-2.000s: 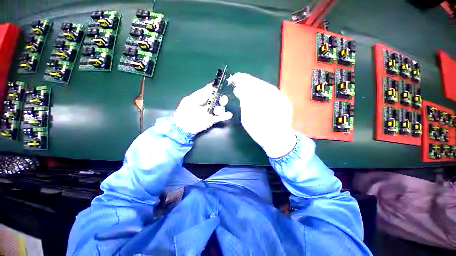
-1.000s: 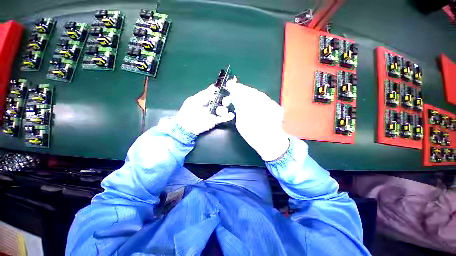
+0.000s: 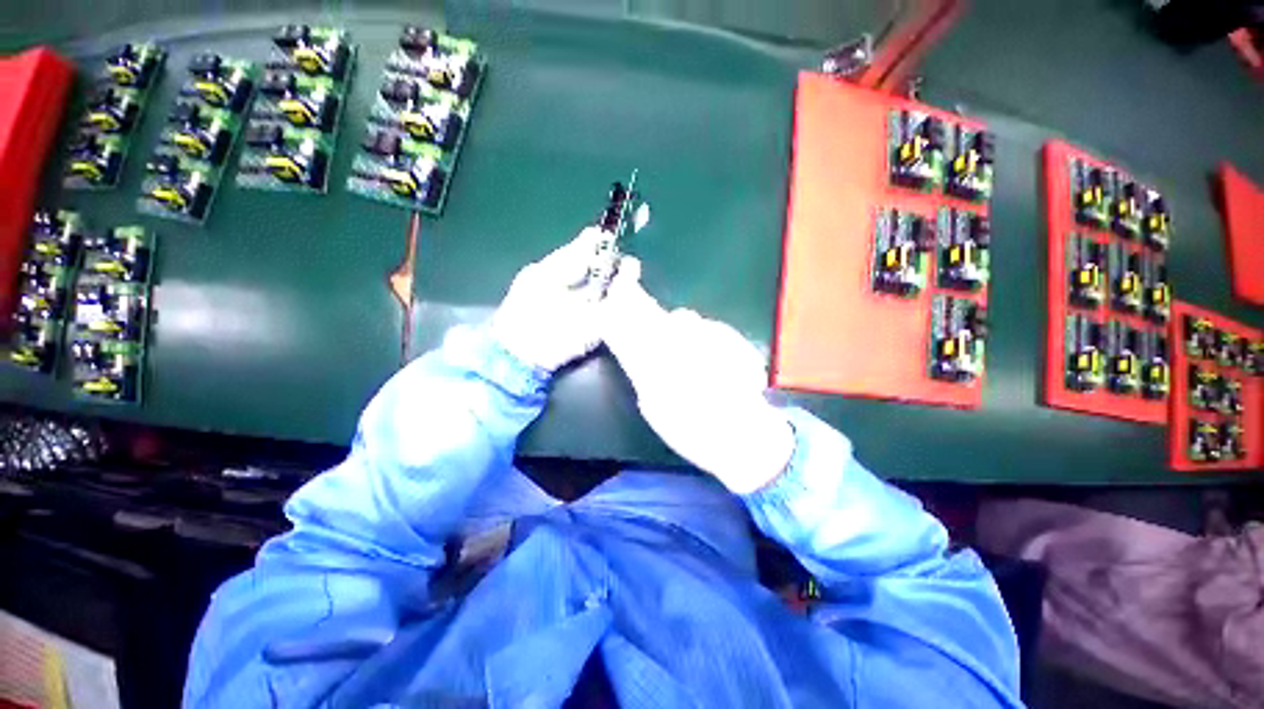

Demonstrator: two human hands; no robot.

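Observation:
A circuit board point(image 3: 611, 222) stands on edge above the green mat, seen nearly edge-on, with small black cylinders on its upper left side. My left hand point(image 3: 543, 305), in a white glove, holds it from the left and below. My right hand point(image 3: 693, 381), also gloved in white, is against the board's lower part, its fingers meeting my left hand. Its fingertips are overexposed and I cannot tell whether they grip the board or hold a tool.
Joined board strips point(image 3: 416, 118) stand in rows at left. A red pad point(image 3: 832, 249) holds several single boards; fuller red pads point(image 3: 1055, 277) lie further right. Stacked red foam point(image 3: 28, 125) is at far left. A slanting post point(image 3: 908, 42) rises at the back. A person's pinkish clothing point(image 3: 1151, 596) shows lower right.
My right hand has moved down and left from beside the board's upper part to its lower part, against my left hand. The board stays in my left hand.

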